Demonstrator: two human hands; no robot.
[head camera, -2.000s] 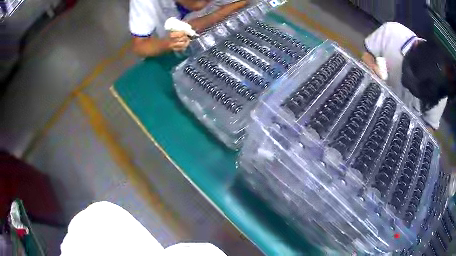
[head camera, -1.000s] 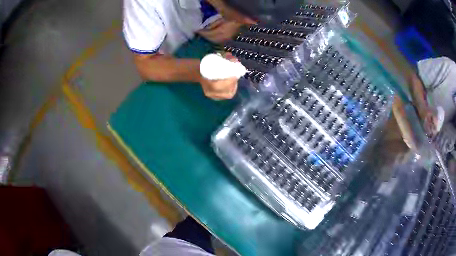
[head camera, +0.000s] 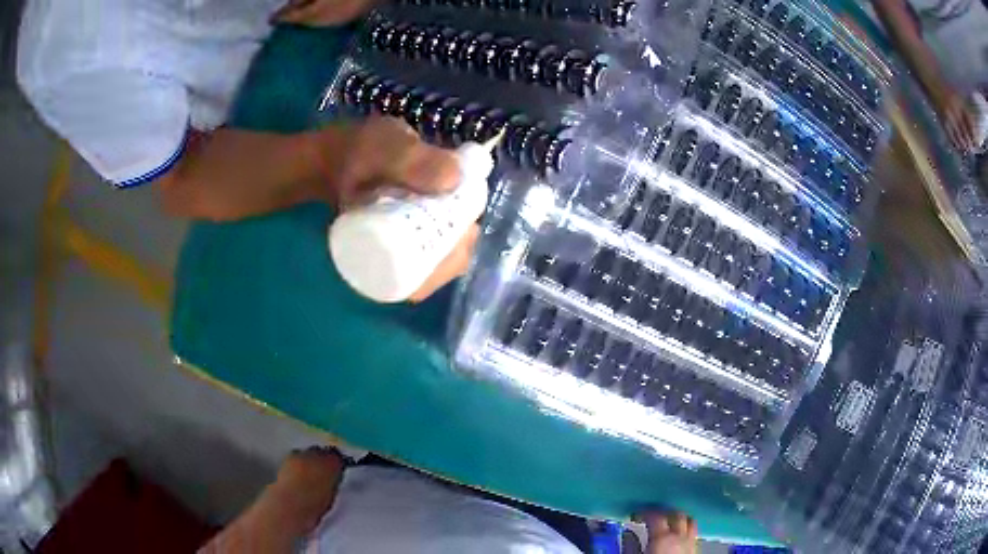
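Observation:
A clear blister tray (head camera: 639, 325) with rows of black round parts lies on the green table (head camera: 282, 325). Another tray (head camera: 477, 54) of dark ring-like parts overlaps its upper left side. Another person's hand (head camera: 401, 173) holds a white squeeze bottle (head camera: 395, 243), nozzle over the parts. At the lower left, a bare forearm (head camera: 276, 503) beside a pale garment may be mine; no left hand can be made out. What may be my right hand (head camera: 666, 530) shows as fingers at the table's near edge, cut off by the frame. Its grip cannot be told.
Further clear trays (head camera: 910, 411) stand at the right, partly blurred. Another person's hand (head camera: 959, 119) shows at the upper right. A dark red object (head camera: 125, 514) is at the lower left, on the floor side. A yellow floor line (head camera: 108, 260) runs left of the table.
The view has moved closer to the bottle and the middle tray; the right tray stack has shifted towards the edge. The forearm and fingers at the bottom have come into view.

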